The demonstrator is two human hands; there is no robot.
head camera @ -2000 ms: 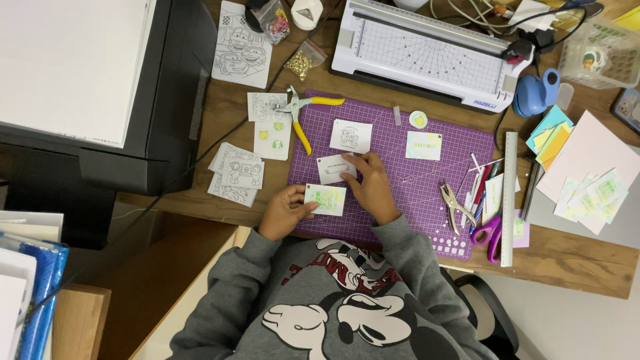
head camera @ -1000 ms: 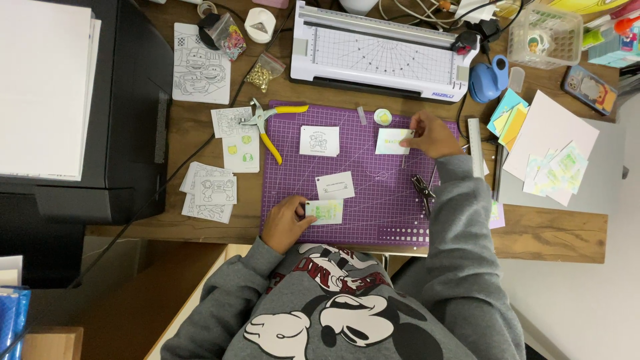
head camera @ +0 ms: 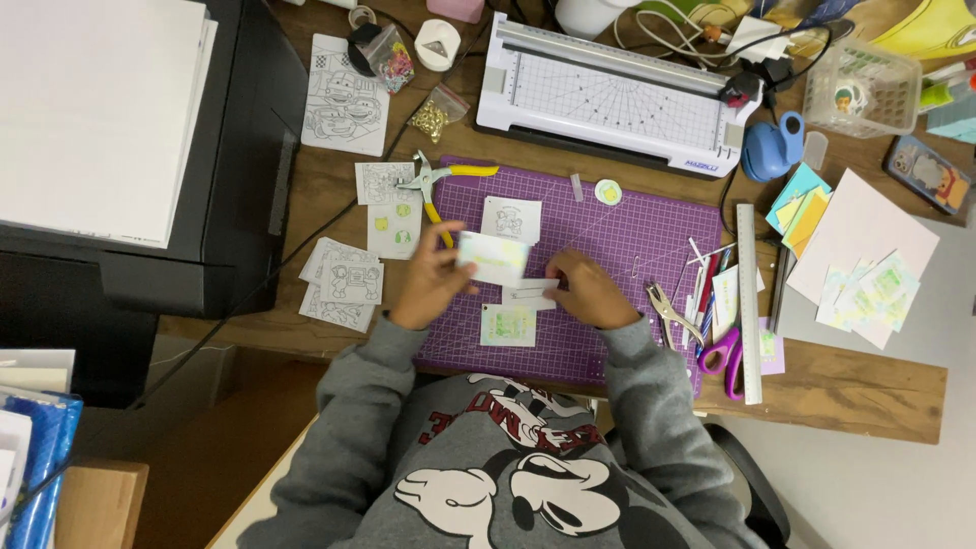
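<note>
My left hand holds a small printed card with pale green and blue colours, raised over the purple cutting mat. The fingers of my right hand grip the right edge of a white card with dark print, partly hidden under the raised one. Just below lies a green-printed card with a hole at its top left corner. A stack of line-drawing cards sits above, partly covered by the raised card. Yellow-handled pliers rest across the mat's upper left corner.
A paper trimmer stands behind the mat, a black printer at the left. On the right lie a metal hole punch, purple scissors, a ruler and a blue craft punch. Colouring cards lie left of the mat.
The pale card at the mat's upper right a second ago is now in my left hand. My right hand has moved back to the middle white card. My left hand has left the lower green card.
</note>
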